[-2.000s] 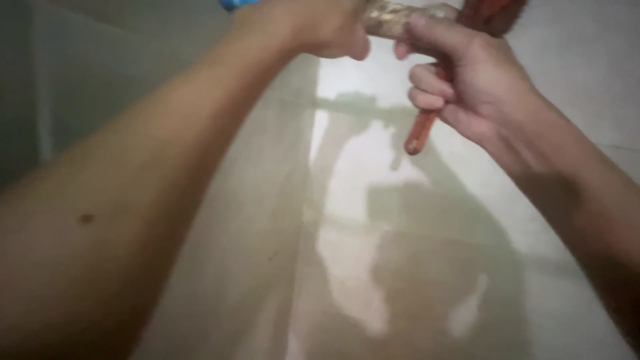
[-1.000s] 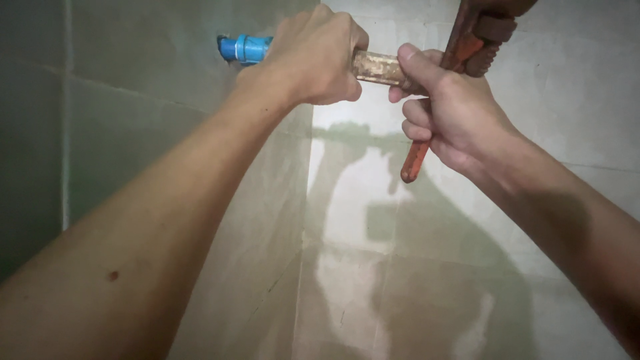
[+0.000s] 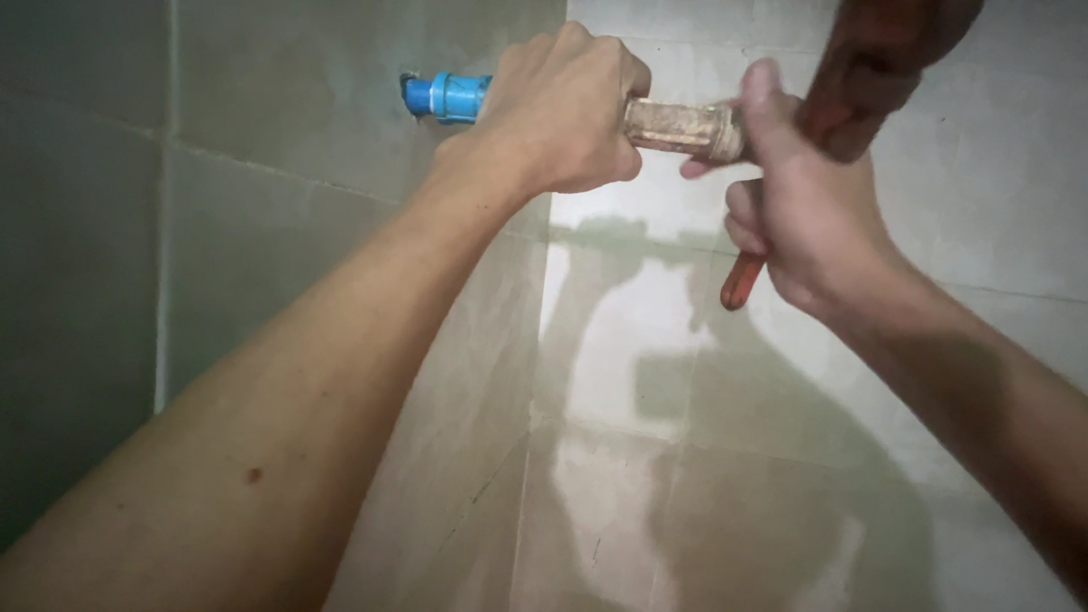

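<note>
A blue plastic pipe fitting [image 3: 460, 98] sticks out of the tiled wall at the upper left. My left hand [image 3: 557, 110] is closed around the piping just to its right, hiding that stretch. Out of my fist, to the right, runs a worn, brownish metal fitting [image 3: 676, 127]. My right hand [image 3: 816, 204] holds a red pipe wrench [image 3: 875, 76], whose worn head rises above the hand at the upper right and whose handle end pokes out below the fingers. The right thumb and a fingertip are by the fitting's right end, partly hidden.
Grey tiled wall [image 3: 280, 229] stands on the left and meets a lighter tiled wall [image 3: 1011, 221] in a corner below my left hand. Shadows of the arms and tool fall on the lighter wall. A dark gap surrounds the blue pipe where it enters the tile.
The view has shifted, so the pipe sits lower in the frame than two seconds ago. My left hand keeps its place on the piping. The wrench is still in my right hand.
</note>
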